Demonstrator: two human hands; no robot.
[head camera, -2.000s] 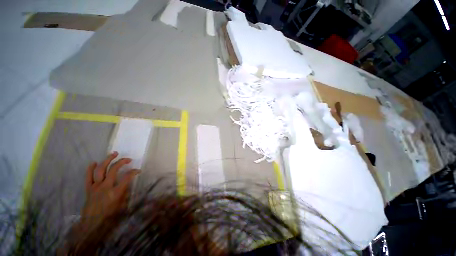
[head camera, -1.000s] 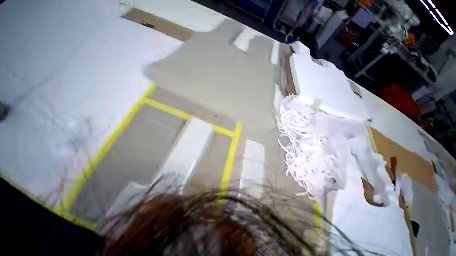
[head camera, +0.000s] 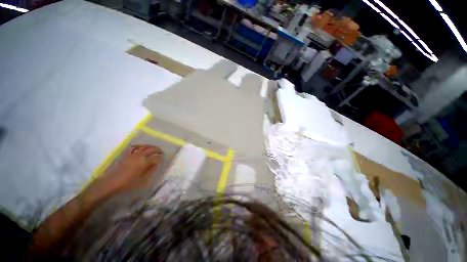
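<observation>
My left hand reaches in from the lower left, blurred and palm down, over the grey-beige template board. Its fingers are bent, and no held object can be made out. It is left of a white strap-like cutout. A second white cutout is farther right. Yellow tape frames this part. A beige fabric panel lies flat beyond the tape, its straps pointing away from me. My right hand cannot be made out; dark hair blocks the bottom centre.
A tangled pile of white strips is right of the template. White stacked panels lie beyond it, with more at the near right. Brown paper is farther right. A tan strip lies at the far left. Machines and a red bin stand behind.
The view has tilted up, showing more of the factory floor. My left hand, out of sight one second ago, is back in view, left of the white cutout it touched two seconds ago.
</observation>
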